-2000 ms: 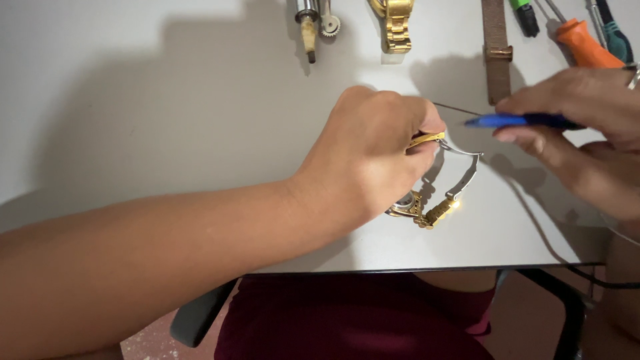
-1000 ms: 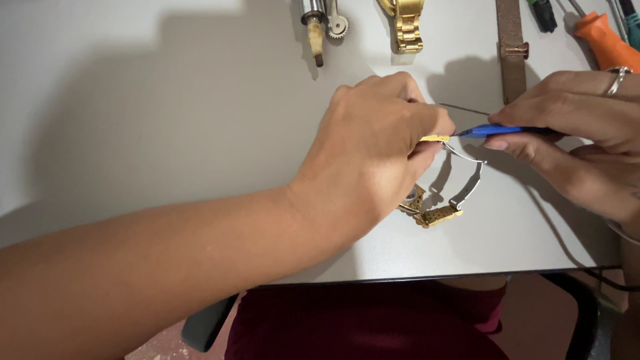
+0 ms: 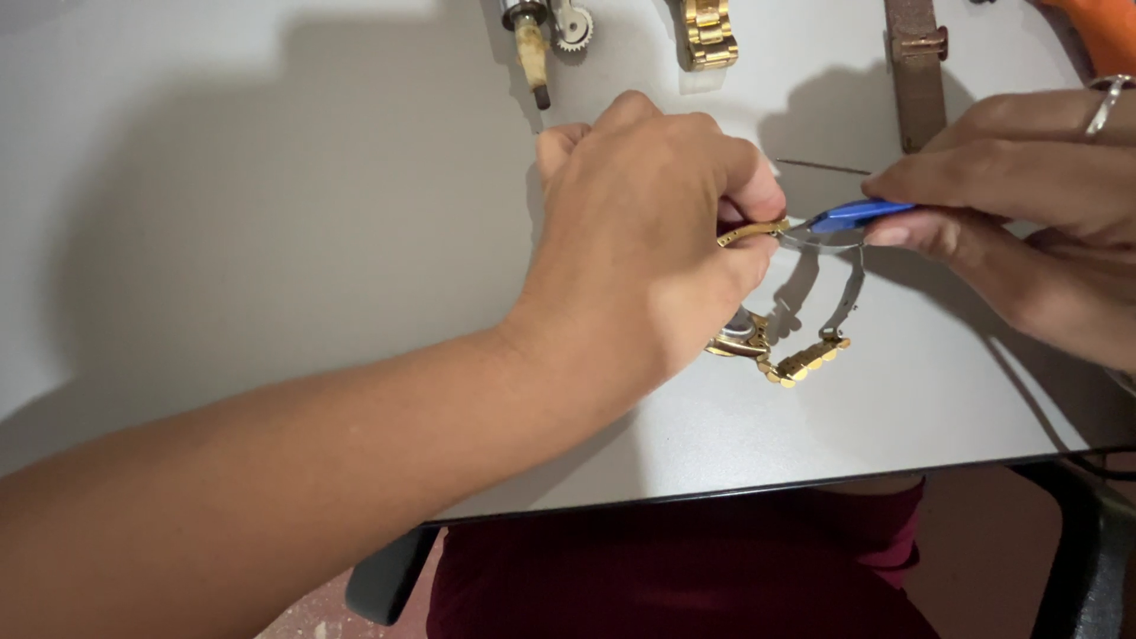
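My left hand [image 3: 639,231] pinches the gold clasp end of a wristwatch's metal bracelet [image 3: 812,361] between thumb and fingers. The gold watch case [image 3: 741,335] lies partly hidden under that hand, its dial out of sight. From the clasp a thin silver folding arm [image 3: 843,297] runs down to the gold links. My right hand [image 3: 1021,195] grips a small blue tool [image 3: 856,215], whose fine metal tip meets or nearly meets the clasp end. A thin dark rod [image 3: 821,166] juts left from the right fingertips; its far part is hidden by the fingers.
A soldering iron [image 3: 532,58] with a worn tip and a small toothed metal wheel [image 3: 574,28] lie beyond my left hand. Farther right are a gold watch bracelet [image 3: 708,35], a brown strap [image 3: 916,75] and an orange handle [image 3: 1100,31]. The table's dark front edge [image 3: 754,491] borders my lap.
The blue tool's tip has moved left to the clasp end since the earliest frame. My left hand keeps its hold on the clasp.
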